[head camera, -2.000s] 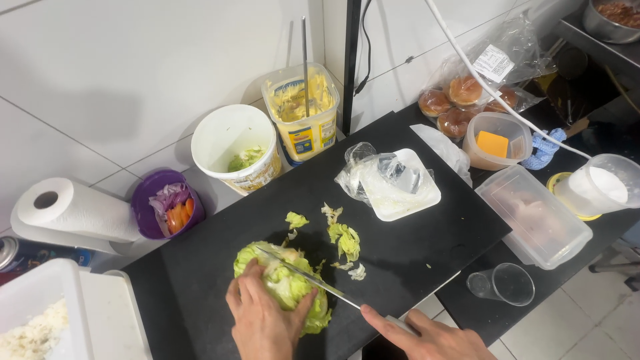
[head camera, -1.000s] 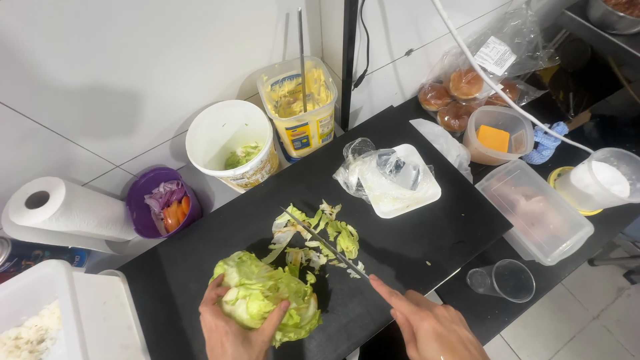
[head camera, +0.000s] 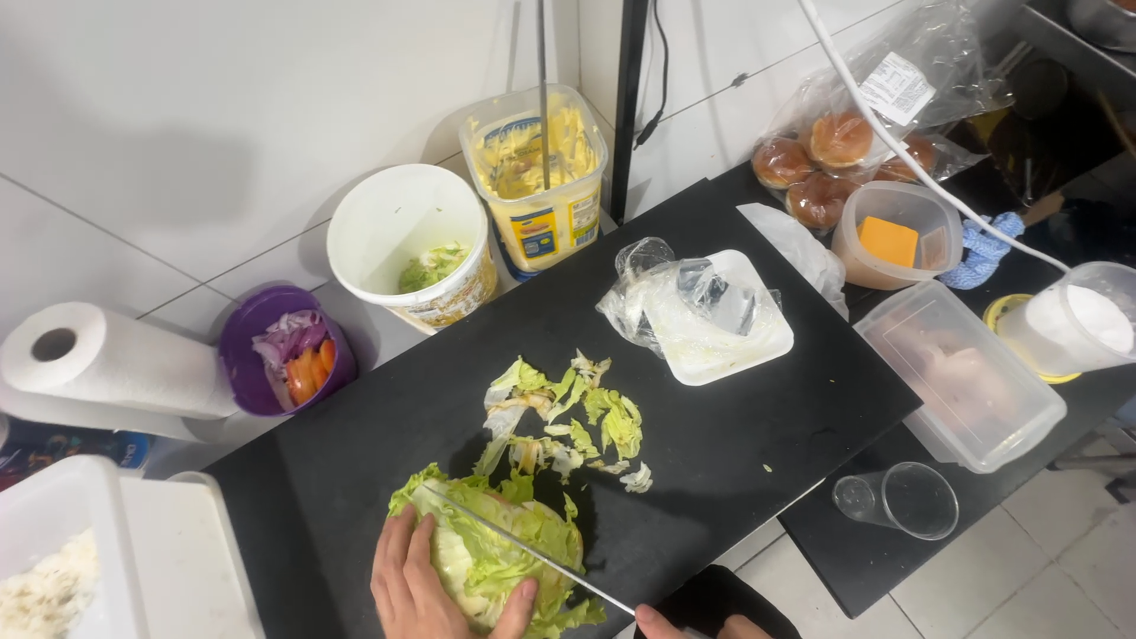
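Note:
A head of lettuce (head camera: 475, 568) lies near the lower edge of the black worktop (head camera: 355, 461). My left hand (head camera: 426, 586) grips it from the left, thumb on the near side. At the bottom edge of the view, my right hand (head camera: 692, 628) holds a knife (head camera: 541, 556), partly cut off, its index finger at the rear of the blade. The blade lies slantwise across the top of the lettuce. Just beyond are loose lettuce trimmings (head camera: 568, 417), some browned. A white foam tray (head camera: 728, 346) with crumpled plastic film (head camera: 643, 302) sits farther right.
Along the wall stand a paper towel roll (head camera: 115, 364), a purple bowl (head camera: 232, 355) of onion and tomato, a white bucket (head camera: 355, 240) and a tub of yellow spread (head camera: 532, 204). To the right are bagged buns (head camera: 839, 139), lidded container (head camera: 967, 382) and a clear cup (head camera: 919, 501).
The knife has moved from the trimmings back onto the lettuce. More loose leaves lie beyond the head than two seconds ago. The left hand has stayed on the lettuce.

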